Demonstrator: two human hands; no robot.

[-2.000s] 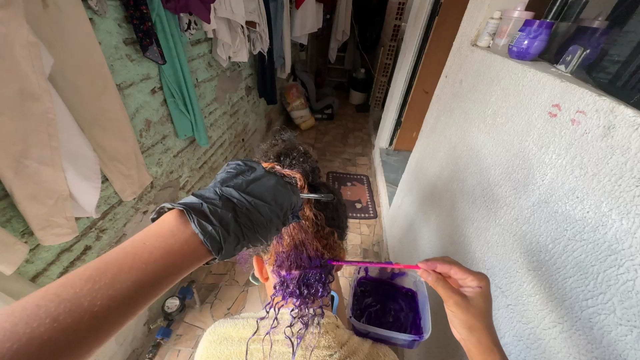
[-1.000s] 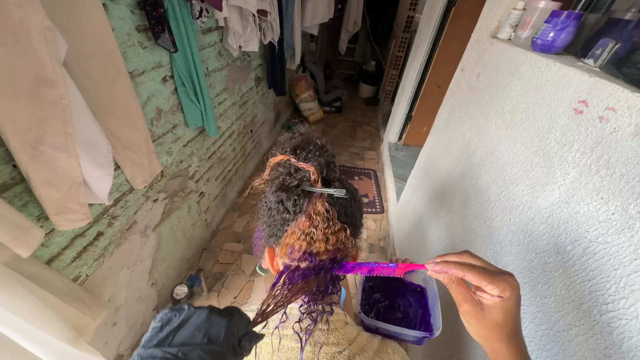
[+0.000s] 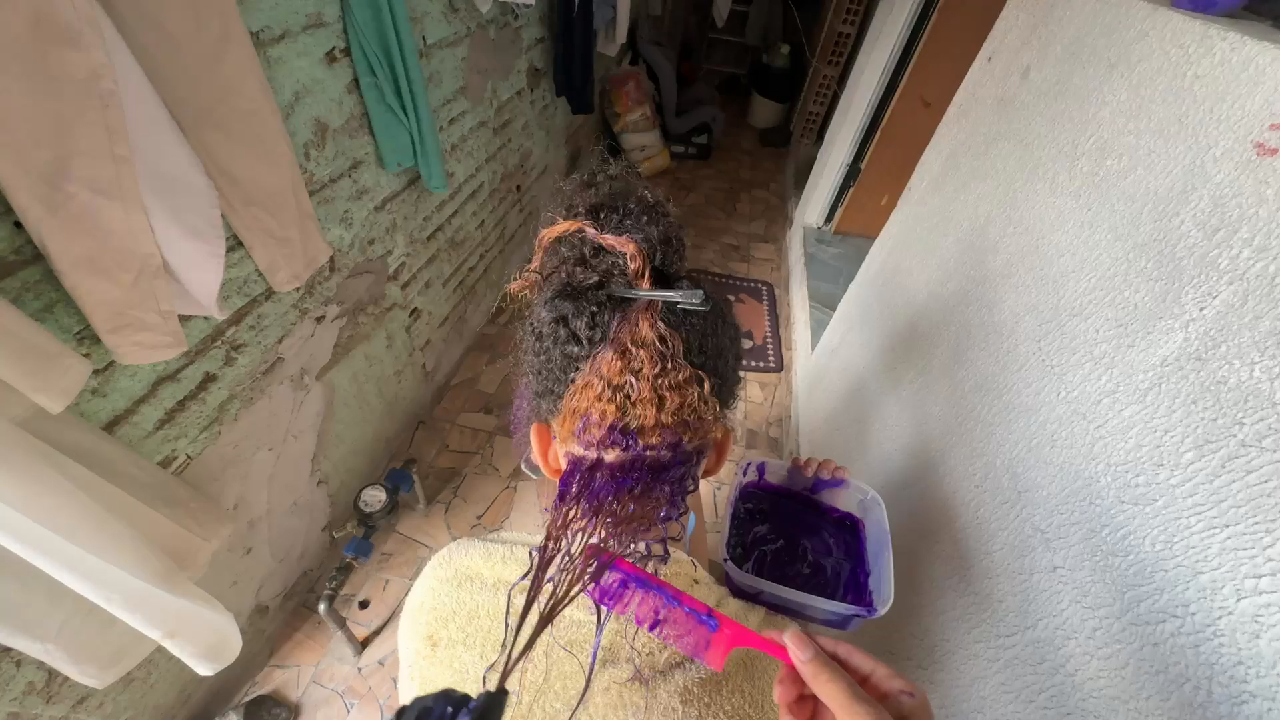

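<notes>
My right hand [image 3: 850,682], bare, grips the handle of a pink comb [image 3: 670,610] smeared with purple dye. The comb's tip touches wet strands [image 3: 560,590] at the back of a person's head. My left hand [image 3: 455,705], black-gloved and partly cut off at the bottom edge, pinches the ends of those strands. Purple coats the lower hair [image 3: 625,490]; the section above it is orange-brown, and a metal hair clip [image 3: 662,297] sits among dark curls. A yellow towel [image 3: 480,590] covers the person's shoulders. The seated person's fingers hold a plastic tub [image 3: 878,530] of purple dye.
A rough white wall [image 3: 1080,400] stands close on the right, a green brick wall [image 3: 400,260] with hanging trousers [image 3: 250,150] on the left. A water meter [image 3: 374,500] with pipes is low at the left. A mat [image 3: 765,320] lies on the tiled floor ahead.
My left hand has left the top of the head and come down to the hair ends at the bottom edge. The comb has moved down from the nape along the strands and now tilts.
</notes>
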